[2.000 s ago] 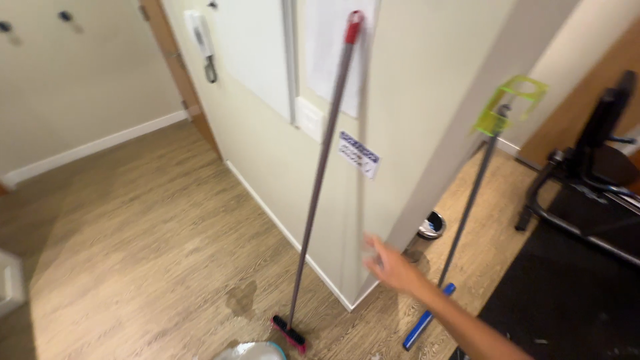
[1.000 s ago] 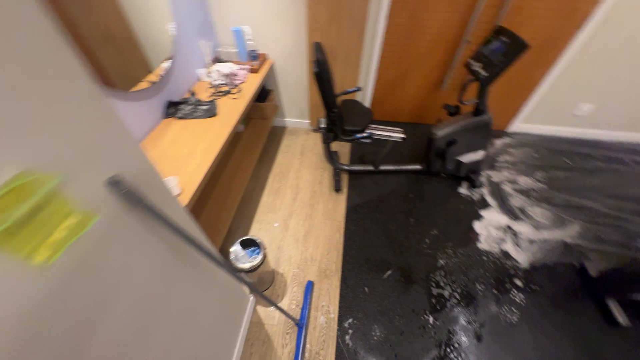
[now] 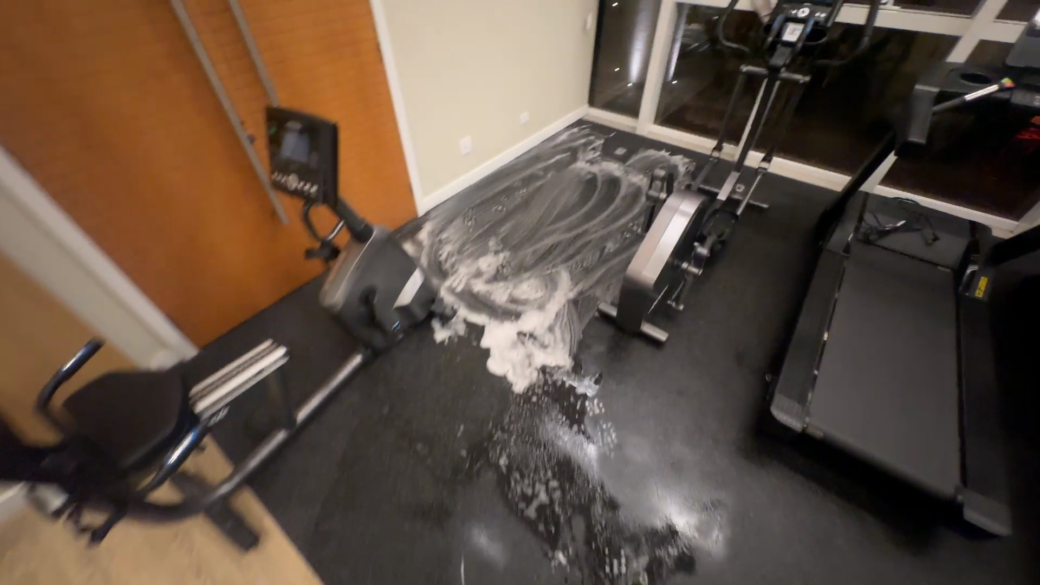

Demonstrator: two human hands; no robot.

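Neither of my hands shows in the head view. White soapy foam [image 3: 528,345] lies in a thick patch on the black rubber floor [image 3: 382,487], with swirled streaks of it spreading back to the wall and windows. Nearer to me the floor is wet, with scattered suds [image 3: 536,496] and shiny reflections. A recumbent exercise bike [image 3: 378,284] stands left of the foam. To the right of it is an elliptical trainer [image 3: 662,252], whose base is beside the streaks.
A treadmill [image 3: 894,357] stands at the right, with a dark cable [image 3: 902,227] lying on its front end. Orange wooden doors [image 3: 106,162] with long metal handles are at the left. A pale wall [image 3: 496,81] has sockets. Wooden flooring [image 3: 203,536] borders the rubber at lower left.
The view has swung right, from the wall corner into the exercise area. My outstretched hand, the broom and the blue squeegee, seen earlier, are out of view.
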